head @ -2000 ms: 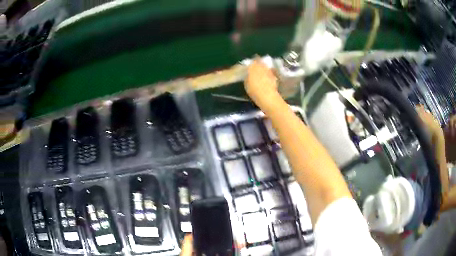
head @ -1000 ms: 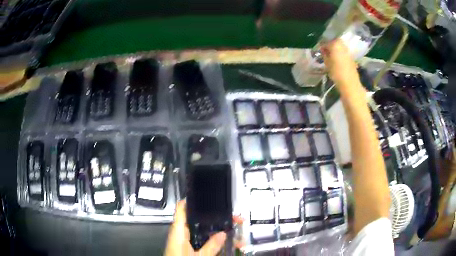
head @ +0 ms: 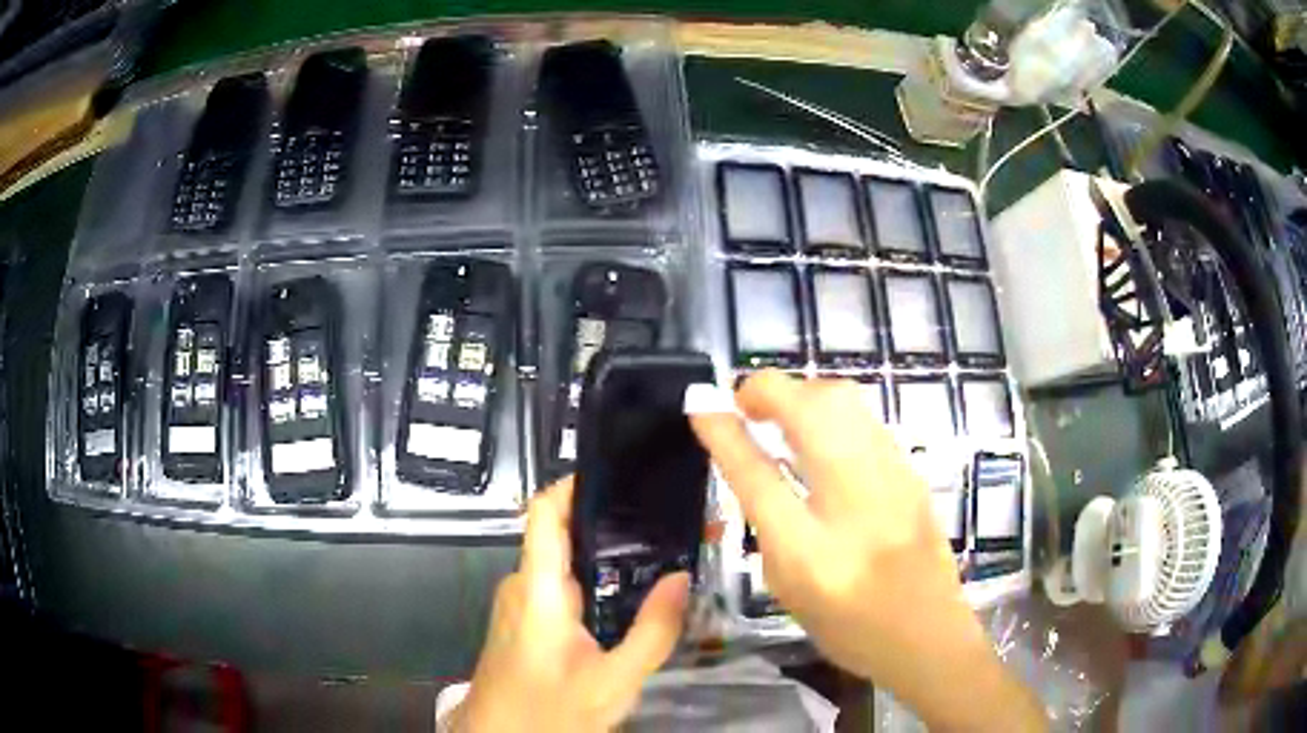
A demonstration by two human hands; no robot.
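My left hand holds a black keypad phone upright in front of me, dark screen up and keys near my thumb. My right hand pinches a small white piece, which looks like cloth or tissue, at the upper right of the phone's screen. Left of it lies a clear phone tray with phones in two rows, keypads up in the far row and backs up in the near row. The held phone partly covers the last near phone. At right is the lens tray with framed windows, partly hidden by my right hand.
A clear and whitish dispenser bottle stands at the far right edge. Tweezers lie behind the lens tray. A white box, a black curved tube, a white fan and shiny crumpled film are at right.
My right hand has come back from the bottle at the far edge to the phone's screen, with the white piece in its fingers. My left hand still holds the phone. The view has shifted.
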